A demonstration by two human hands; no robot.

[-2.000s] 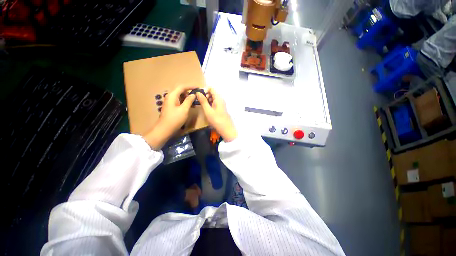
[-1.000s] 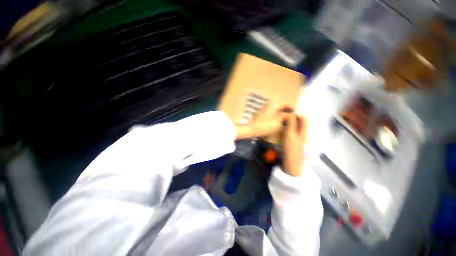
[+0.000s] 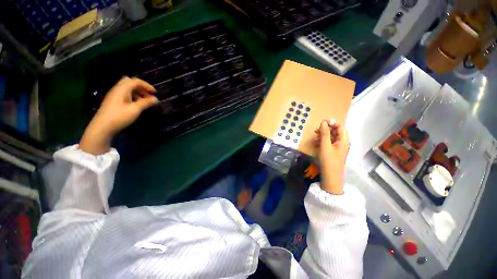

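A tan cardboard board (image 3: 313,84) lies at the bench edge. A liner strip with rows of small round dark stickers (image 3: 294,121) lies on it, and its silvery end (image 3: 278,156) hangs past the near edge. My right hand (image 3: 331,144) is over the board's right part, fingers bent together; whether something small is between the fingertips cannot be told. My left hand (image 3: 121,109) is over the left part of a black blister tray (image 3: 207,82), thumb and forefinger apart, with no part visible in it.
The white machine (image 3: 370,185) stands at right, with orange-brown fixture blocks (image 3: 400,152), a round white piece (image 3: 437,181), a gold-brown head (image 3: 455,43) and a red button (image 3: 410,248). A pale perforated tray (image 3: 327,52) lies behind the board; another black tray (image 3: 294,13) is at the back.
My left hand has left the board and moved left to the black tray. The dark part held between both hands earlier is no longer visible. The camera view has turned left.
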